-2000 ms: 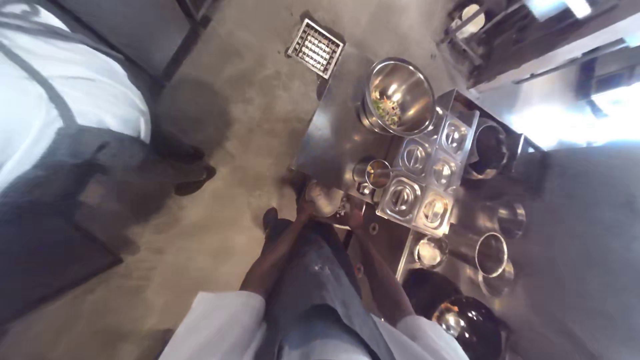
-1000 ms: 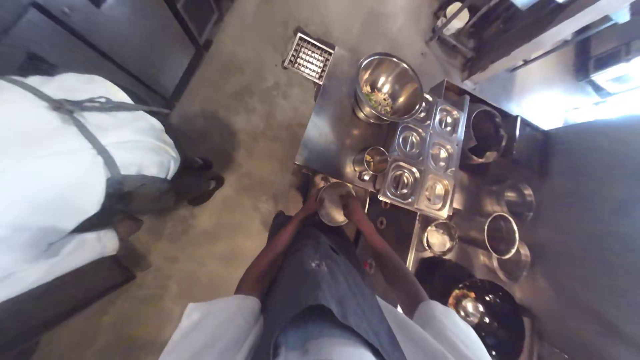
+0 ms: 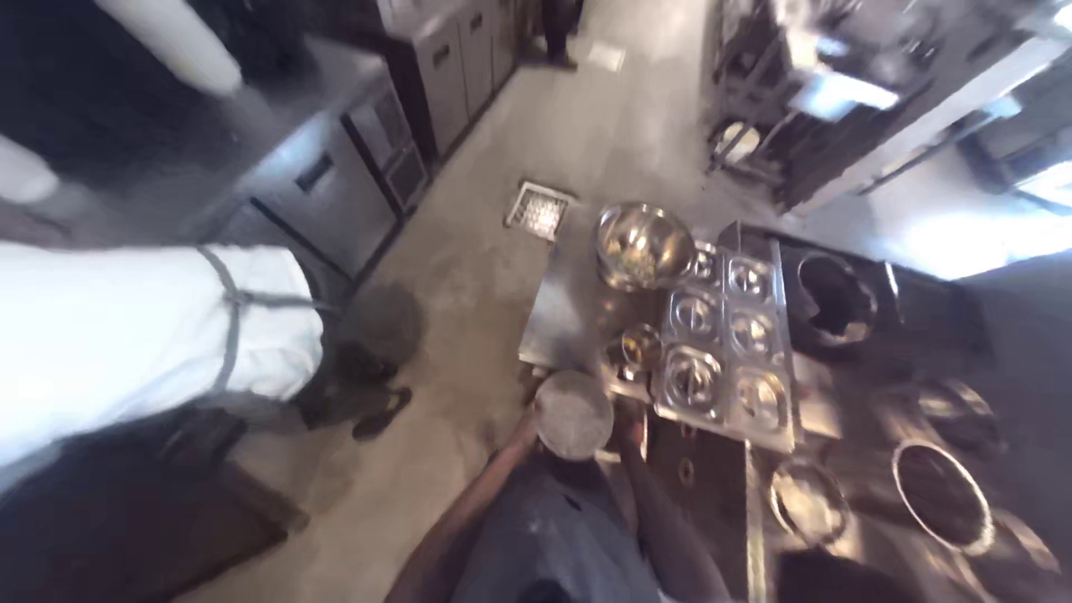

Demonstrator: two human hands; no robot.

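Note:
A round, pale metal bowl or pan [image 3: 574,416] is between my two hands, in front of my apron, near the counter's edge. My left hand [image 3: 528,421] is at its left rim, the fingers mostly hidden by it. At its right side is my right hand [image 3: 626,423], dark and blurred. Just beyond, on the steel counter [image 3: 557,314], stands a small metal container [image 3: 641,347] with something yellowish in it. Farther off is a large steel mixing bowl [image 3: 643,245] with food at its bottom.
Lidded steel inserts [image 3: 692,381] fill a rack on the right. Beyond them are a dark round pot [image 3: 836,297], a round metal container [image 3: 808,502] and a metal ring-rimmed pot [image 3: 942,497]. A floor drain grate [image 3: 540,213] lies past the counter. A person in white [image 3: 151,335] stands at left.
The round bowl or pan, lower and partly covered by my hands two seconds ago, is now raised and shows its full round face. The view has tilted up toward the aisle.

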